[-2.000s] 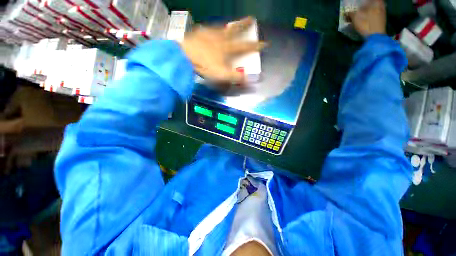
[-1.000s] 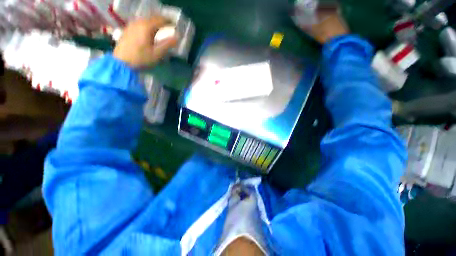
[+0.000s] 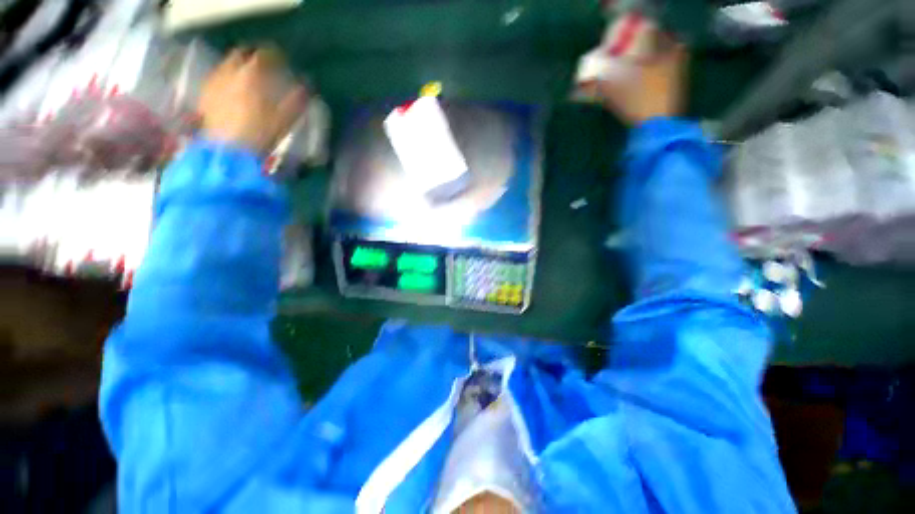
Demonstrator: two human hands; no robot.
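A white box (image 3: 426,147) with a red end lies alone on the silver pan of the digital scale (image 3: 487,151), slightly tilted in direction. The scale's green digits are lit on its near side. My left hand (image 3: 246,98) is at the stacked boxes left of the scale, blurred, with a white box (image 3: 307,133) at its fingers. My right hand (image 3: 647,80) is beyond the scale's right side and holds a white box (image 3: 612,58) with a red mark. Motion blur hides the finger details.
Stacked white boxes with red ends (image 3: 80,216) stand at left. A row of pale boxes (image 3: 823,166) stands at right, with small round white pieces (image 3: 778,286) near it. A long grey bar (image 3: 793,75) lies at upper right. A pale flat sheet (image 3: 226,10) is at the top left.
The view has turned, so the scale sits further left. The box on the pan now points away from me instead of sideways. My right hand's box now shows a red mark.
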